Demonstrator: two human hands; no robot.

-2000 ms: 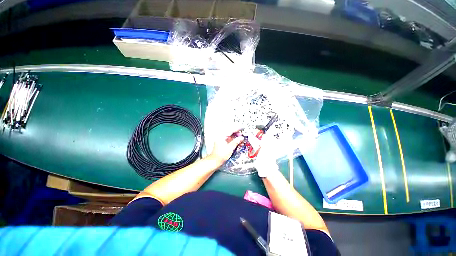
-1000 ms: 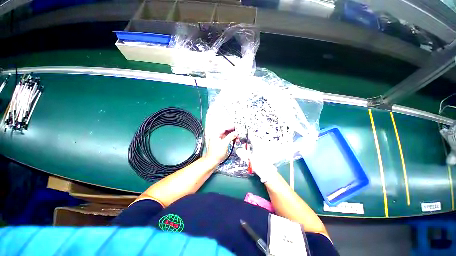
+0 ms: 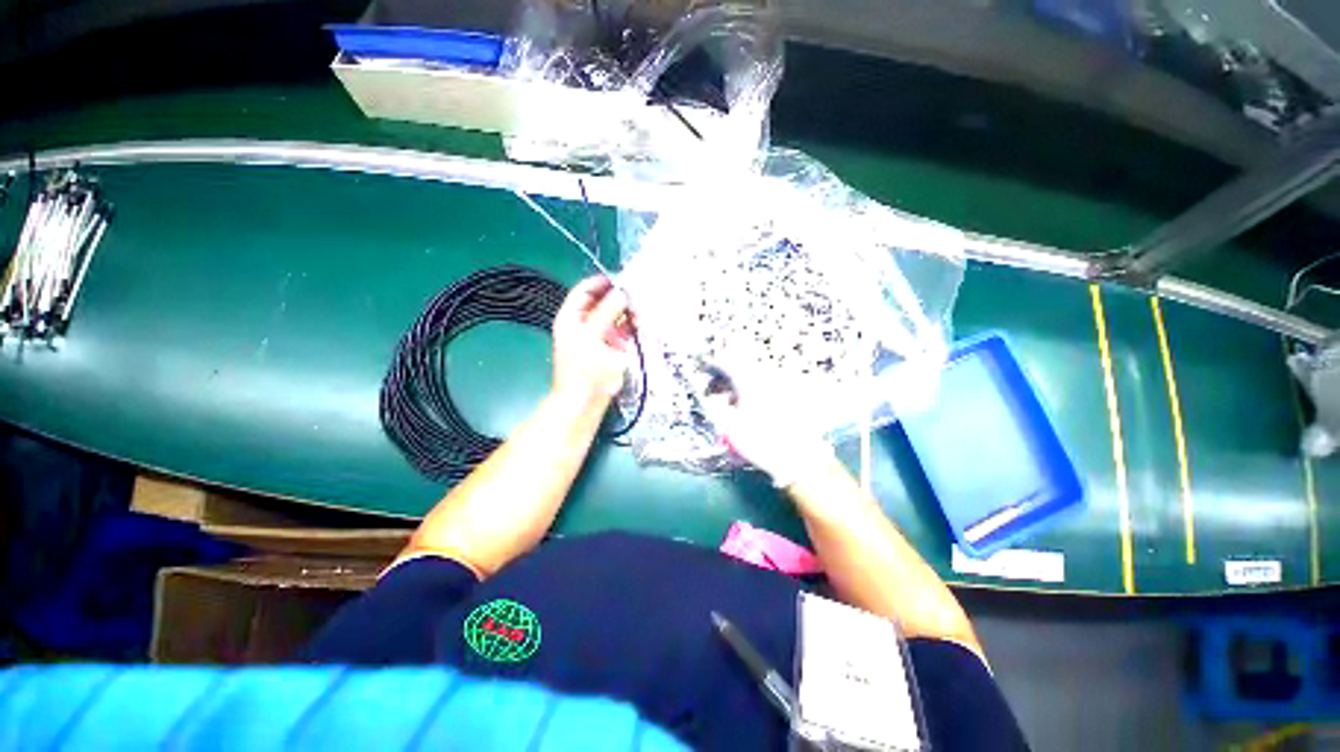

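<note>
My left hand (image 3: 591, 341) is beside the right edge of the black cable coil (image 3: 429, 385), its fingers closed on a thin black cable (image 3: 639, 385) that curves down past the wrist. A thin pale strand (image 3: 559, 231) runs up and left from the fingers. My right hand (image 3: 753, 423), white and overexposed, is over the lower part of the open clear bag (image 3: 919, 279). A bit of red and dark shows at its fingers, seemingly the scissors, mostly hidden. Small dark and pale pieces (image 3: 786, 309) lie in the bag.
A blue tray (image 3: 1055, 456) with a slim pale stick (image 3: 1002, 520) is right of the bag. A second clear bag (image 3: 647, 110) and a beige bin (image 3: 426, 91) stand behind. White, black-ended cables (image 3: 56, 265) lie far left. A cardboard box (image 3: 243, 610) is below the bench.
My left hand has moved up and left, out of the bag's middle to the coil's side. My right hand stays low over the bag; the red handles show less. The view has shifted slightly.
</note>
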